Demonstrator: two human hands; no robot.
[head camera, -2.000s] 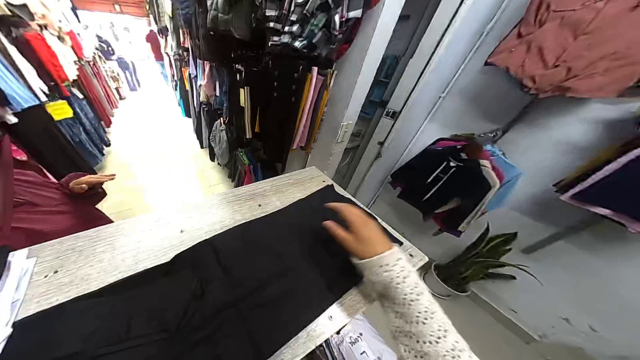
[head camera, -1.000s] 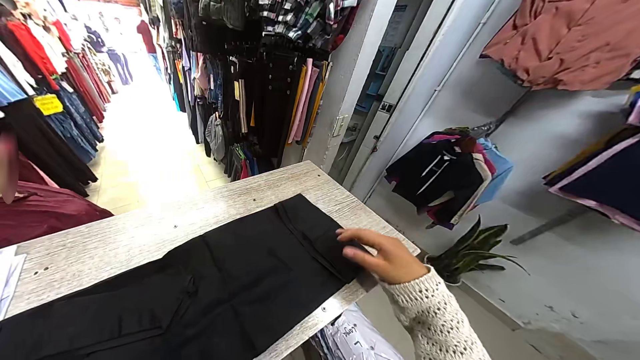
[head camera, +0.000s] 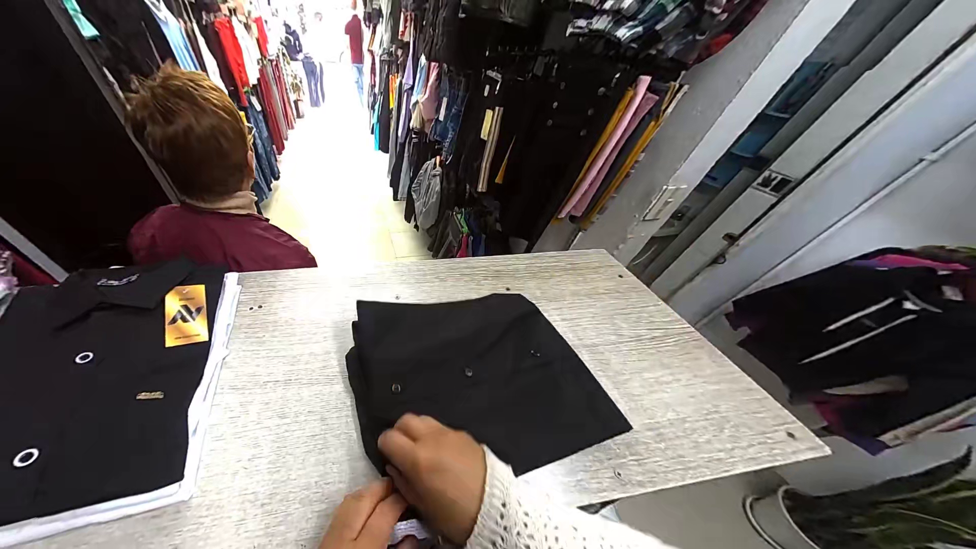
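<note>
A black garment, folded into a rough square with small round buttons or studs on top, lies on the pale wood-grain tabletop. My right hand, in a white knit sleeve, pinches the garment's near left corner. Close beside it at the bottom edge, my left hand has its fingers curled at the same corner; part of it is out of frame. Under the hands shows a bit of something whitish. To the left, a folded black shirt with ringed buttons and a gold tag rests on white sheets or garments.
Beyond the table's far edge a person in a maroon top faces away. Clothes racks line both sides of a bright aisle. On the right hang dark jackets, above a potted plant near the table's right corner.
The black garment, spread long across the table before, is now folded small. My right hand has moved from its far right end to the near left corner, and my left hand has come into view.
</note>
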